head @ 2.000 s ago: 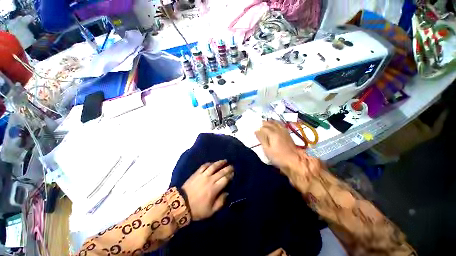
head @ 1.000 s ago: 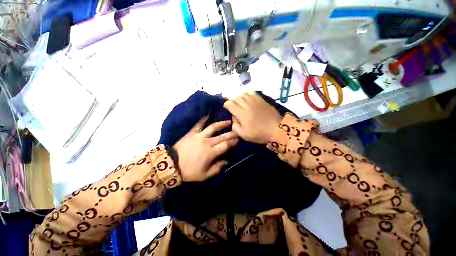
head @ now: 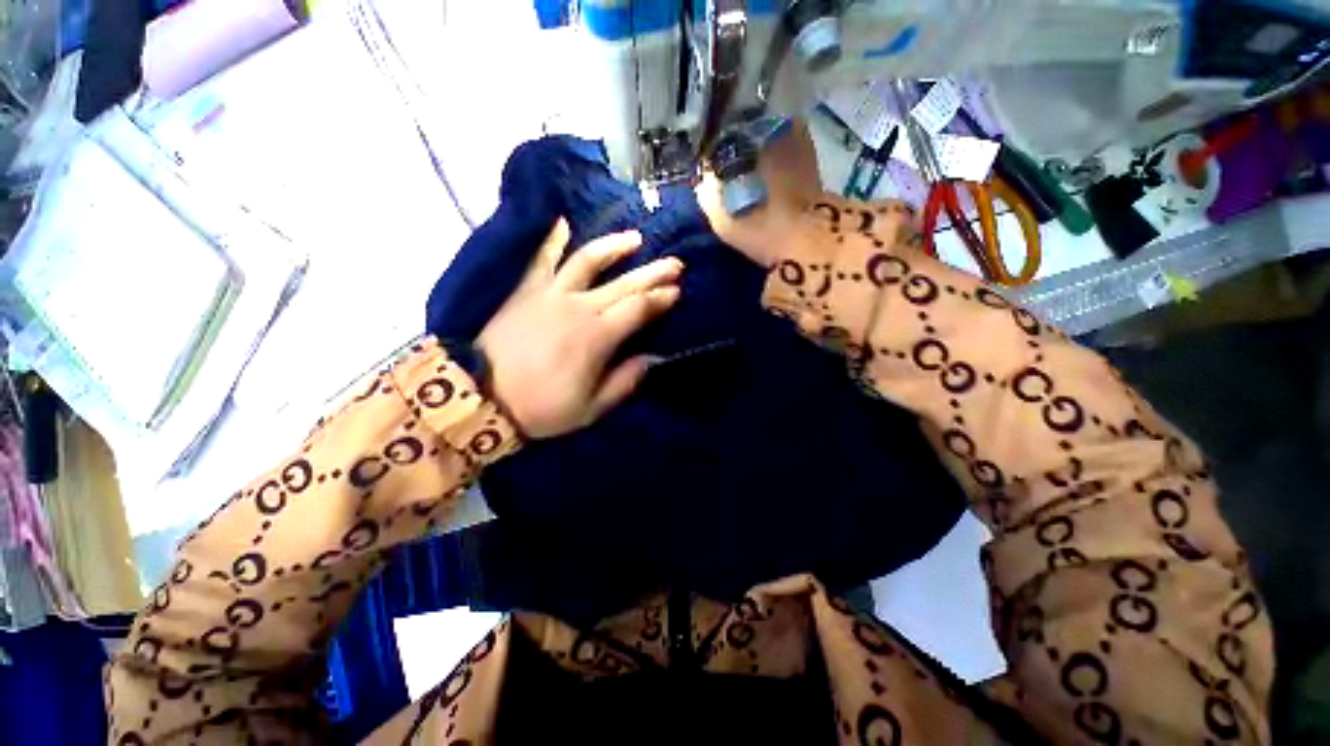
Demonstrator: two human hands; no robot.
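The navy garment (head: 715, 452) lies over the table's front edge and the lap, its far edge at the presser foot and needle area (head: 674, 163) of the white sewing machine (head: 963, 73). My left hand (head: 562, 328) lies on the cloth left of the needle, fingers spread, pressing it. My right hand (head: 766, 204) is beside the presser foot at the cloth's right edge, partly hidden by the machine head. Its fingertips are hard to see, and whether it pinches the cloth cannot be told.
Scissors with red and orange loops (head: 1017, 233) and teal snips (head: 871, 168) lie right of the machine head. A stack of paper sheets (head: 124, 277) is at the left, with a lilac roll (head: 219, 41) behind it. A blue crate (head: 401, 598) is below left.
The garment has moved forward to the needle area with both hands. My right hand has gone from the middle of the cloth to beside the presser foot. The view has also shifted.
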